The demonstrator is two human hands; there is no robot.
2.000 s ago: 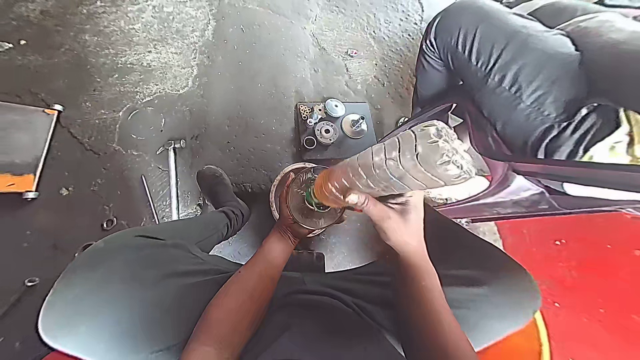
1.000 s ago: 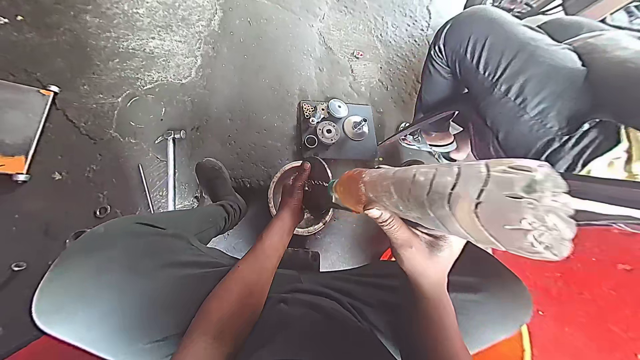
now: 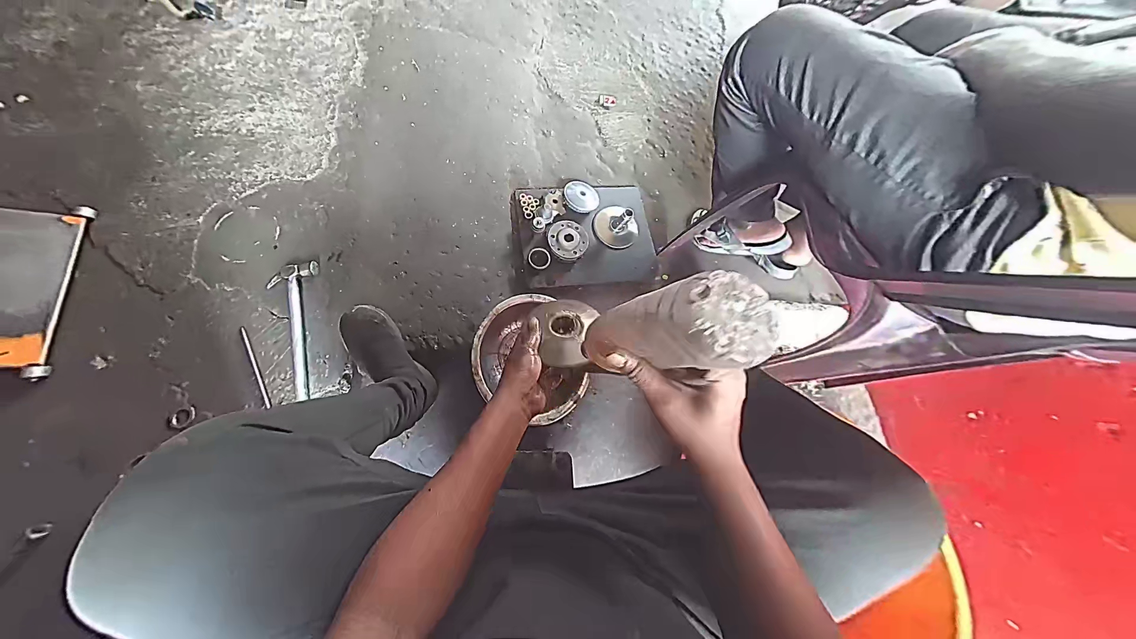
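My left hand (image 3: 524, 368) grips a round metal part (image 3: 561, 333) with a hole through its middle, held over a round bowl (image 3: 484, 355). My right hand (image 3: 688, 399) is closed around a clear plastic bottle (image 3: 683, 324), tilted with its base toward the upper right. The bottle's neck end is beside the metal part; whether they touch cannot be told. Beyond the bowl, a dark board (image 3: 586, 266) bears a flanged disc with a shaft (image 3: 616, 226), a disc with holes (image 3: 568, 240), a pale round cap (image 3: 581, 196), a ring (image 3: 539, 258) and several small rings (image 3: 529, 204).
A hammer (image 3: 297, 333) and a thin rod (image 3: 255, 364) lie on the floor at left, near my shoe (image 3: 373, 342). A flat panel with rods (image 3: 40, 284) is at far left. A purplish car body part (image 3: 852, 328) and a person's leg (image 3: 825, 115) are at right, above a red surface (image 3: 1012, 479).
The metal part has turned so its holed face shows upward. The bottle's base has swung back inward from farther right, and the bottle looks more upright.
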